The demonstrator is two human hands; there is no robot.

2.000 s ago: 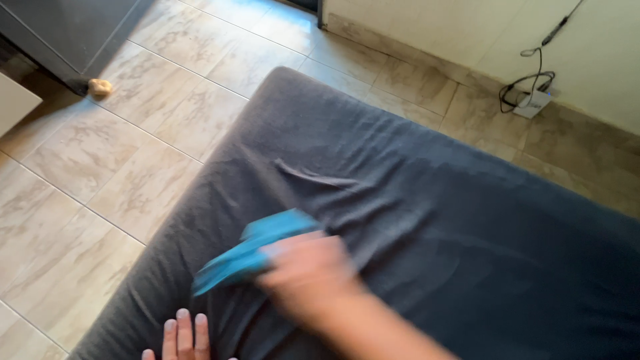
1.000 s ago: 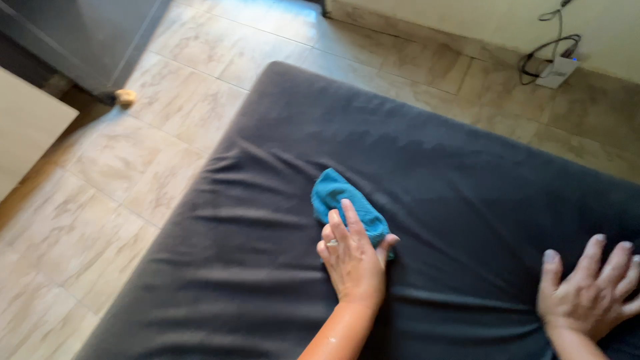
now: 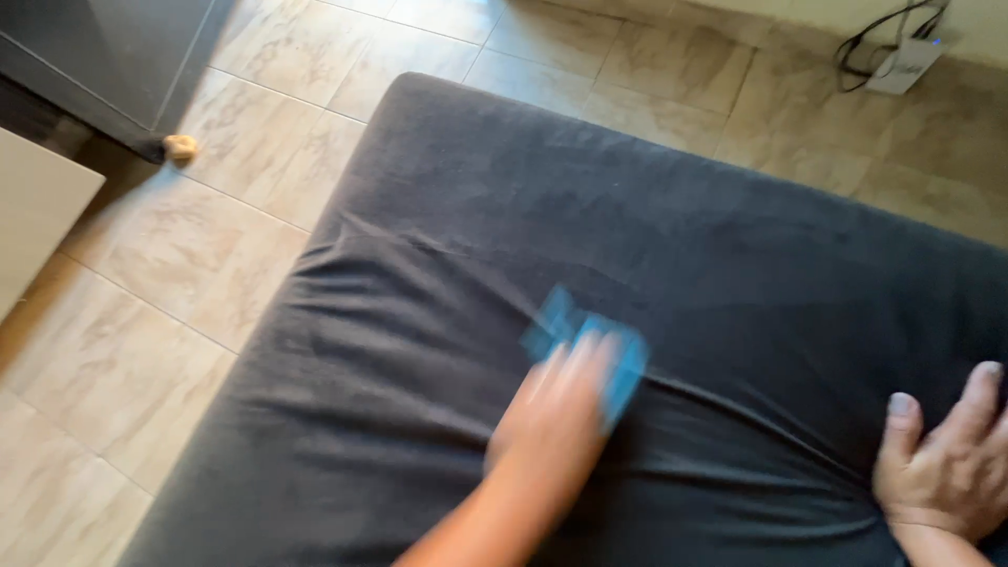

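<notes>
A dark grey fabric cover (image 3: 504, 205) lies over a large padded surface, perhaps a mattress, with wrinkles around its middle. Blurred by motion, my left hand (image 3: 555, 398) presses a crumpled blue cloth (image 3: 626, 370) against the cover, fingers over the cloth. At the right edge, my right hand (image 3: 945, 465) rests palm down on the cover with fingers apart and nothing held. Creases in the fabric run between the two hands. Part of my right hand is cut off by the frame.
Marbled floor tiles (image 3: 260, 157) surround the padded surface's far corner. A dark panel (image 3: 102, 63) stands at upper left, with a small tan object (image 3: 180, 148) by its corner. Below it is a pale flat-edged piece (image 3: 39, 205). A white power strip or adapter (image 3: 904, 67) with black cables lies near the wall.
The blue cloth was in my right hand in the oldest frame, with my left hand beside it; now my left hand has it. My right hand has moved to the right and lies flat.
</notes>
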